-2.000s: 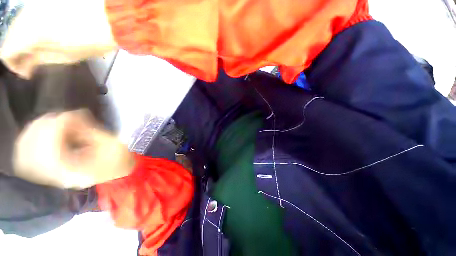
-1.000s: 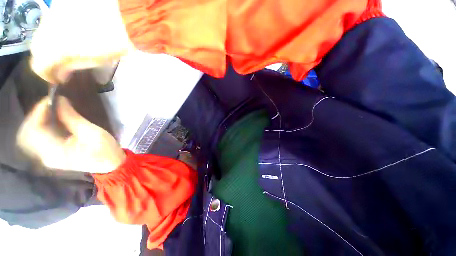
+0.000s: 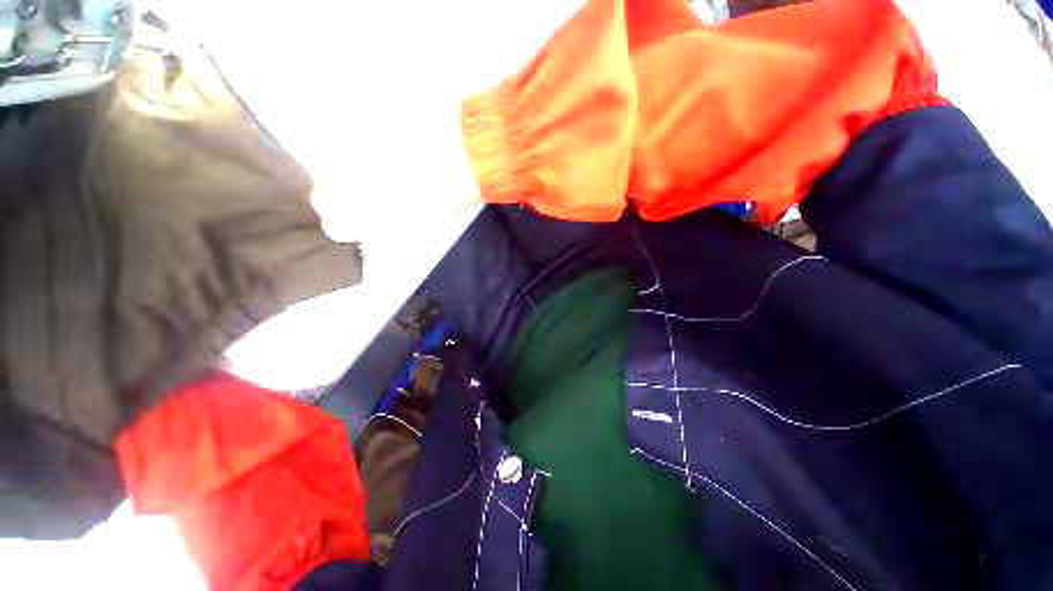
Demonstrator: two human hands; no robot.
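The brown garment cloth (image 3: 185, 242) lies at the left, bunched in folds, with its right edge ending near the picture's centre-left. My left hand is not visible; its red sleeve cover (image 3: 254, 473) ends at the cloth's lower edge, where the cloth seems to hide the hand. My right arm comes in from the right in an orange sleeve cover (image 3: 693, 116). My right hand beyond its cuff is lost in white glare beside the cloth's right edge, so its fingers and grip cannot be told.
Part of the sewing machine, with shiny metal parts (image 3: 58, 46), shows at the upper left beside the cloth. The white tabletop (image 3: 277, 58) is overexposed. My navy clothing with white stitching (image 3: 785, 346) and a green patch of clothing (image 3: 589, 427) fill the lower middle and right.
My hands were close together on the cloth. My right sleeve has moved right, my left sleeve down and left. The left hand has gone out of sight, and the brown cloth lies more spread out.
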